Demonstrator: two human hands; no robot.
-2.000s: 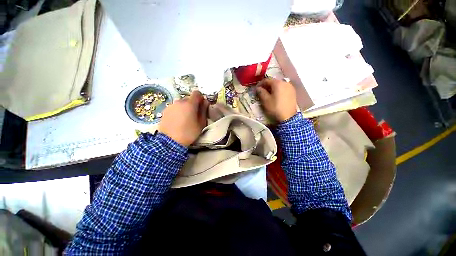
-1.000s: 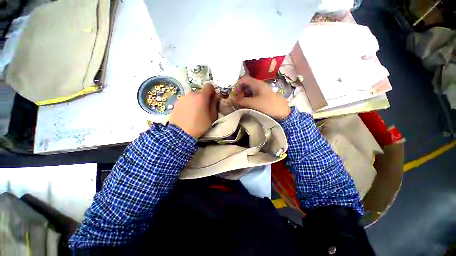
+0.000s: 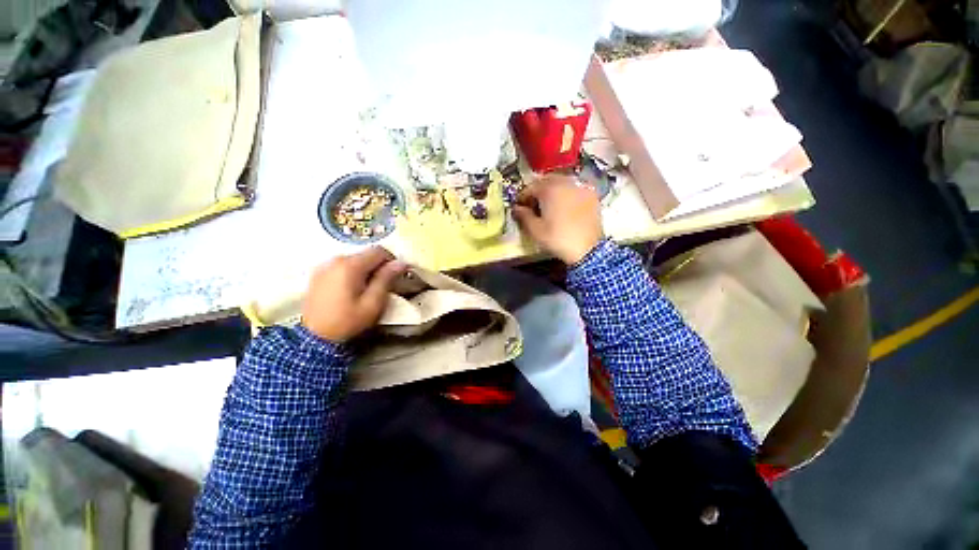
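Note:
A beige bag body (image 3: 435,333) lies at the table's front edge, over my lap, with its mouth open and folded. My left hand (image 3: 352,290) grips its upper left edge, and a small round stud (image 3: 409,275) shows beside the fingertips. My right hand (image 3: 561,218) is at the right side of the yellow machine bed area (image 3: 456,231), fingers bent together over small loose hardware. Whether it holds a piece is hidden. Metal working parts (image 3: 480,191) stand over the yellow patch, below the white machine head (image 3: 472,64).
A dark dish (image 3: 362,207) of gold-coloured fittings is left of the machine. A red tape dispenser (image 3: 552,138) and a pink-sided box (image 3: 633,140) are right. Stacked beige bags (image 3: 166,129) lie left. A carton (image 3: 843,371) with beige bags is right; handled bags (image 3: 86,483) lie lower left.
My left hand and the bag have moved down and left, off the machine bed, uncovering the yellow patch. My right hand has parted from the left and now lies at the patch's right side.

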